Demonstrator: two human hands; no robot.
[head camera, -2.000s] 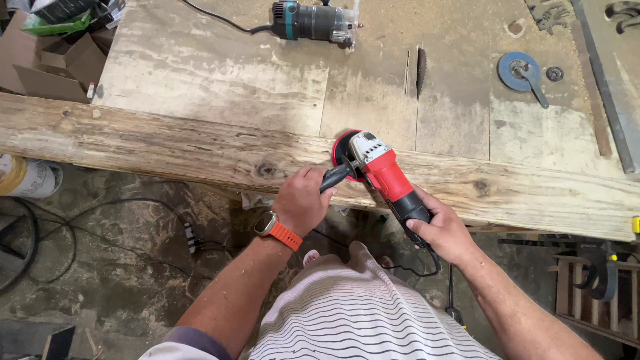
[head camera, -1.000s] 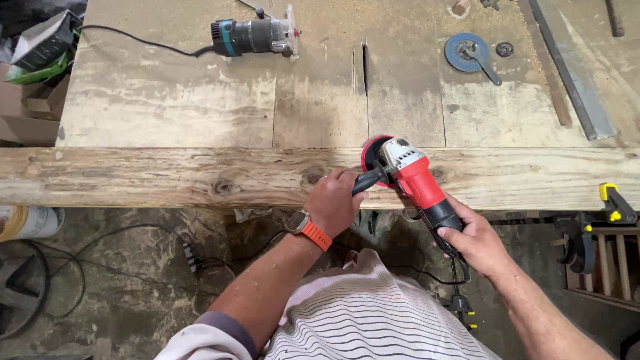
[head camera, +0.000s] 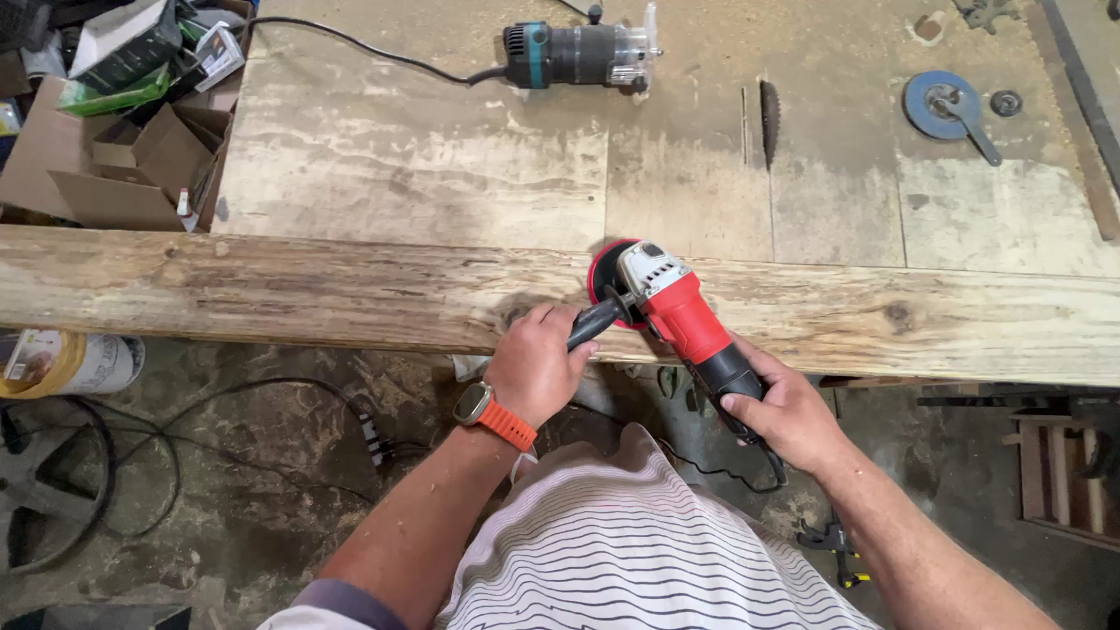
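Note:
A red and black angle grinder (head camera: 687, 311) with a red-rimmed disc rests over the long wooden board (head camera: 394, 293) at the bench's front edge. My left hand (head camera: 538, 359), with an orange-banded watch above it, is closed around the black side handle. The rear of the grinder's black body is in the grip of my right hand (head camera: 783, 402); its power cord hangs below. The disc lies against or just over the board's face, and its underside is hidden.
A trim router (head camera: 577, 54) lies on the plywood bench top (head camera: 420, 166), its cord trailing left. A blue abrasive disc (head camera: 929, 105) with a pin wrench (head camera: 982, 142) is at the right, near a slot holding a saw blade (head camera: 770, 122). Cardboard boxes (head camera: 122, 179), a bucket (head camera: 105, 363) and floor cables stand left.
Both hands and the grinder have moved left along the board since one second ago, when the grinder was nearer the blue abrasive disc. The view has shifted left too.

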